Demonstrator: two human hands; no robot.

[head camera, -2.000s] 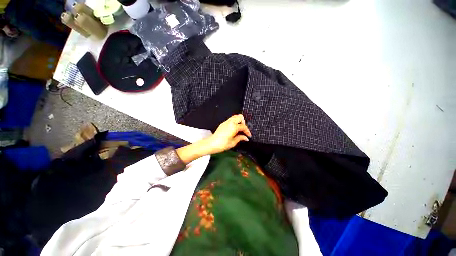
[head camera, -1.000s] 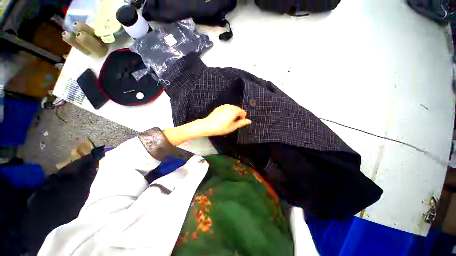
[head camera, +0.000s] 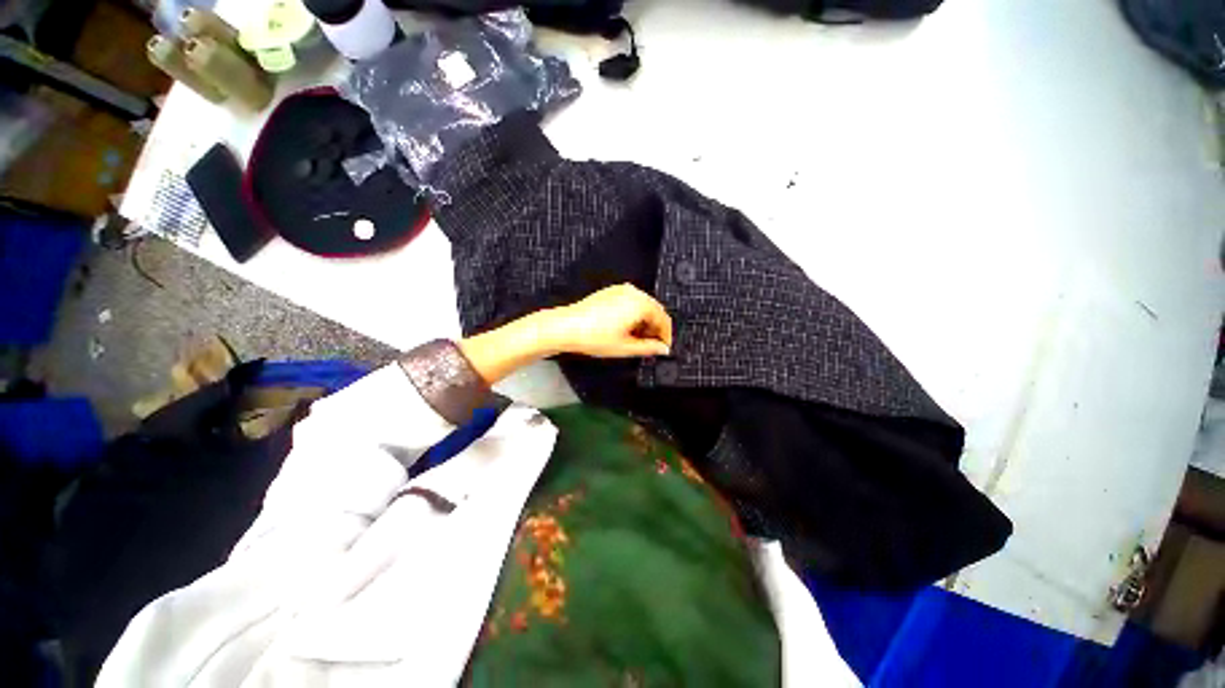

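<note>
The dark checked garment (head camera: 793, 316) lies across the table and hangs over its front edge towards my lap, with its plain black side showing low at the right. My left hand (head camera: 629, 323) comes in from the left and pinches the garment's turned edge; the fingertips are small and blurred. One dark button (head camera: 687, 272) sits on the checked face above and right of the hand. A second dark button (head camera: 668, 375) is just below the fingertips. My right hand is not in view. No needle or thread can be made out.
Left of the garment are a round black tray with a red rim (head camera: 276, 215) holding dark buttons and a white disc, a crinkled plastic bag (head camera: 470, 101), a phone (head camera: 229, 202), a printed sheet (head camera: 177, 204), thread cones (head camera: 222, 67) and a bottle (head camera: 356, 24).
My left hand stays at the garment edge, its fingers more curled than two seconds ago. The edge is folded over differently and the buttons show at changed places. The camera view has shifted slightly.
</note>
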